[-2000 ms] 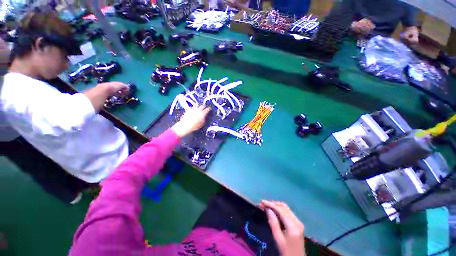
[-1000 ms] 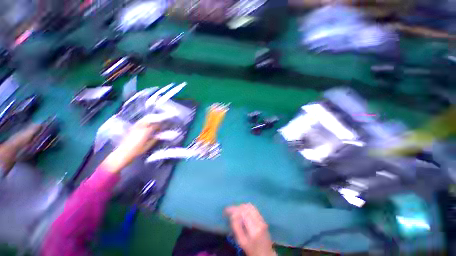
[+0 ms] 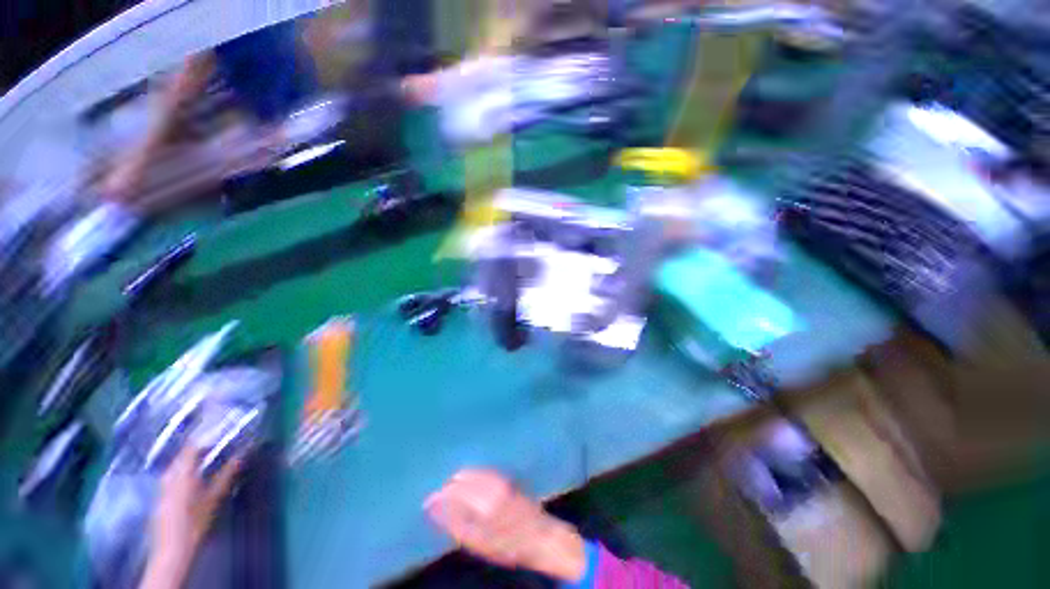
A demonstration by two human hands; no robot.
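The view is strongly blurred. My left hand (image 3: 190, 495) is at the near edge of the white flat cables (image 3: 213, 385) on the dark tray (image 3: 263, 506), at the lower left. Whether its fingers hold a cable cannot be told. My right hand (image 3: 495, 515), with a blue band at the wrist, is over the bench's front edge with its fingers curled. Anything inside it cannot be made out. An orange wire harness bundle (image 3: 331, 368) lies just right of the tray.
Small round black parts (image 3: 426, 311) lie beyond the harness. Blurred screw feeders (image 3: 576, 293) stand at centre, with a teal box (image 3: 728, 305) to their right. A dark compartment tray (image 3: 881, 219) is at the right, and an open cardboard box (image 3: 864, 460) is below the bench. Another person's arm shows upper left.
The view has swung right, so the tray and harness now sit further left and the feeders nearer the centre. My left hand remains at the cables. The compartment tray and cardboard box have come into view.
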